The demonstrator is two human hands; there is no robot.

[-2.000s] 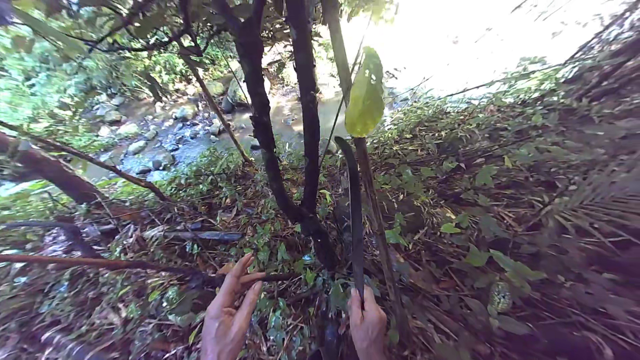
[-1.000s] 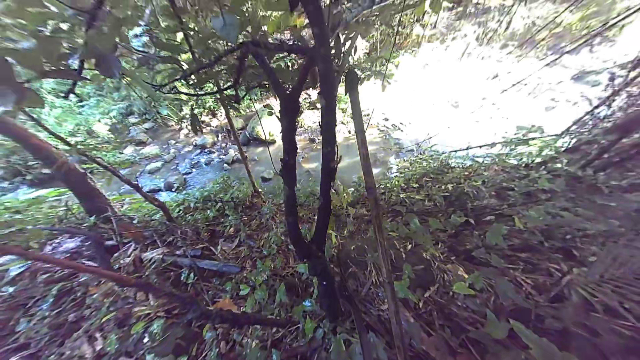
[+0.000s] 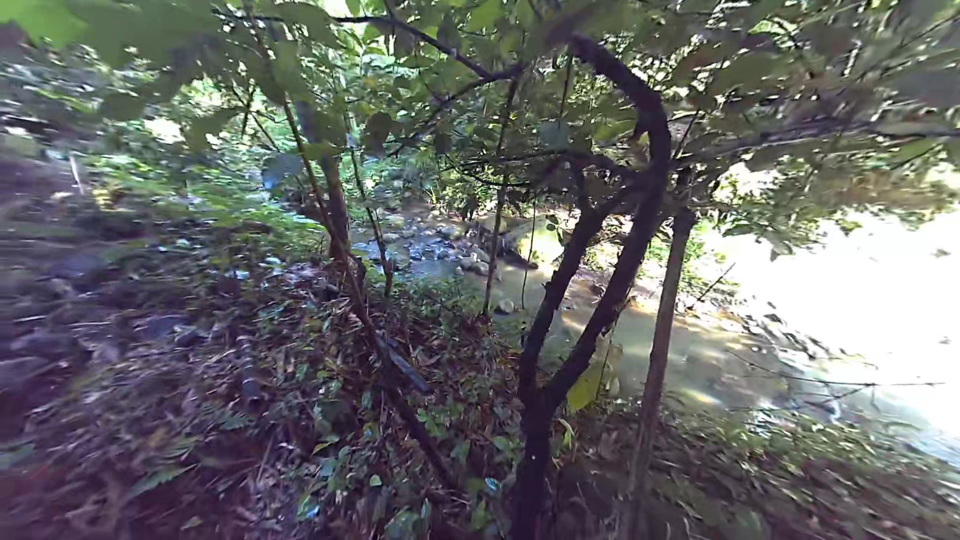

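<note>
Neither my left hand nor my right hand shows in the head view now, so what they hold or touch is hidden. A dark forked tree trunk (image 3: 534, 435) rises from the leafy ground a little right of the middle, its two stems curving upward. Just to its right leans a thinner, paler wooden pole or stem (image 3: 660, 345). A yellow-green leaf (image 3: 585, 386) hangs behind the trunk. No blade is visible.
A slim branch (image 3: 360, 300) slants down across the left-centre to the undergrowth. Behind the trees runs a shallow stream (image 3: 697, 367) with stones (image 3: 435, 251) along it. Leafy branches (image 3: 465, 82) hang low across the top, and leaf litter covers the sloping bank.
Both hands, and the long dark blade my right hand held two seconds ago, have left the view. The view has swung up and to the left.
</note>
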